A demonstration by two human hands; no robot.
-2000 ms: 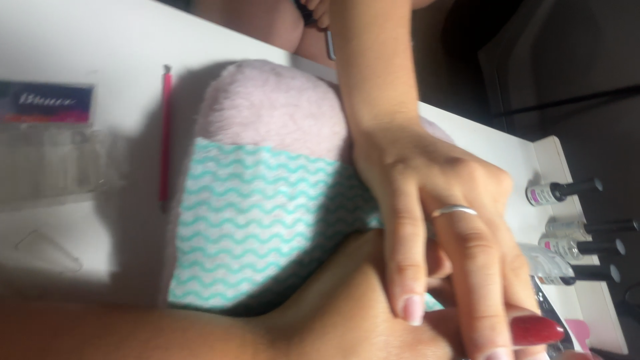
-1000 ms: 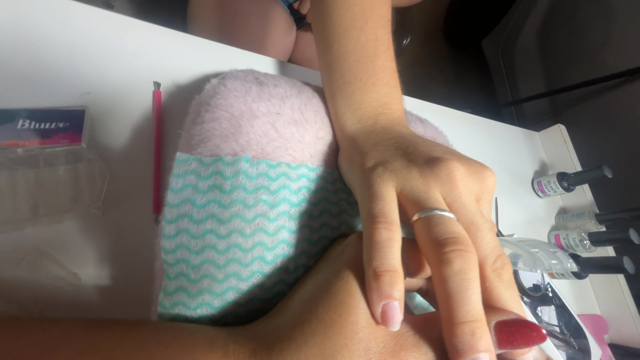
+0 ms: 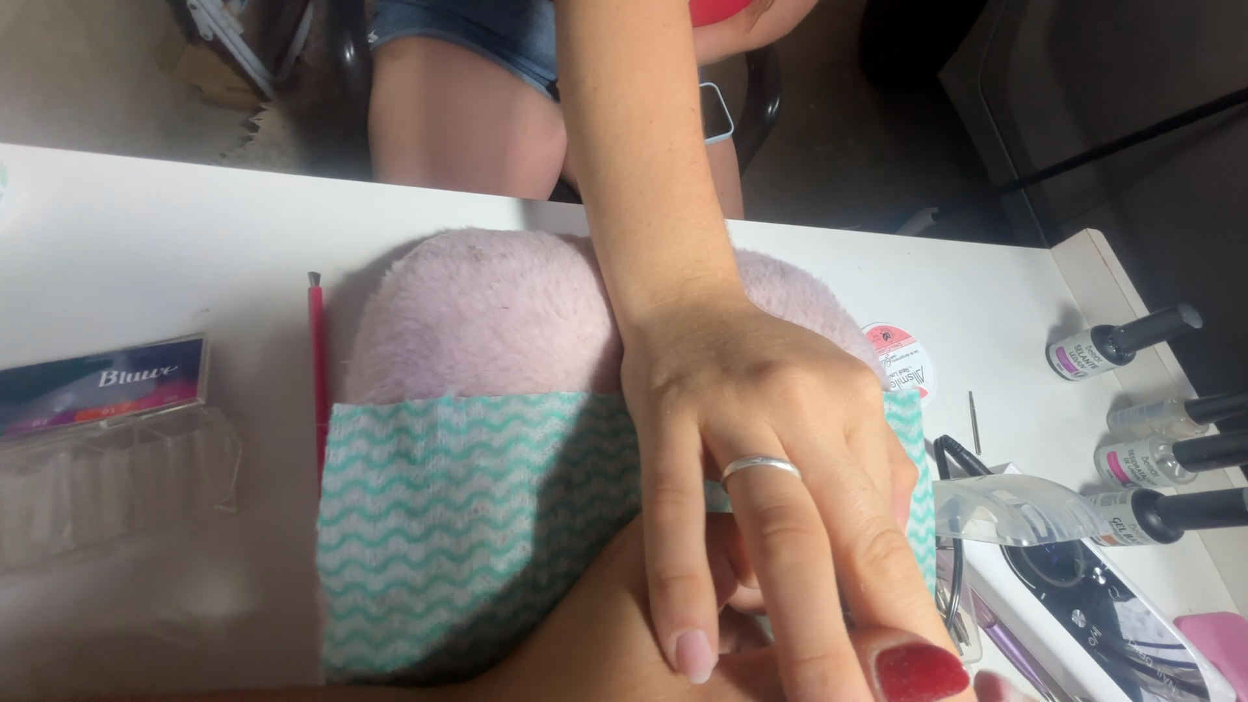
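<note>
My left hand [image 3: 604,614] reaches in from the bottom left, partly cut off by the lower edge. It holds another person's fingers from below, its thumb with a red nail [image 3: 919,671] lying over them near the tips. The other person's hand [image 3: 770,390], palm down with a silver ring [image 3: 760,466], comes from the top across a fuzzy pink hand rest [image 3: 487,312]. A white cloth with turquoise waves [image 3: 439,517] covers the rest's near part. Much of my left palm and fingers is hidden. My right hand cannot be made out.
On the white table [image 3: 195,234] are a pink-handled brush [image 3: 318,370], a clear plastic case [image 3: 117,468] with a coloured label, and a round sticker [image 3: 899,359]. At right stand nail polish bottles [image 3: 1084,353], near a small metal bit [image 3: 974,422] and a white electric device [image 3: 1092,595].
The view has shifted, showing more of the seated person and the table's right side. My left hand keeps its hold on the other person's fingers throughout.
</note>
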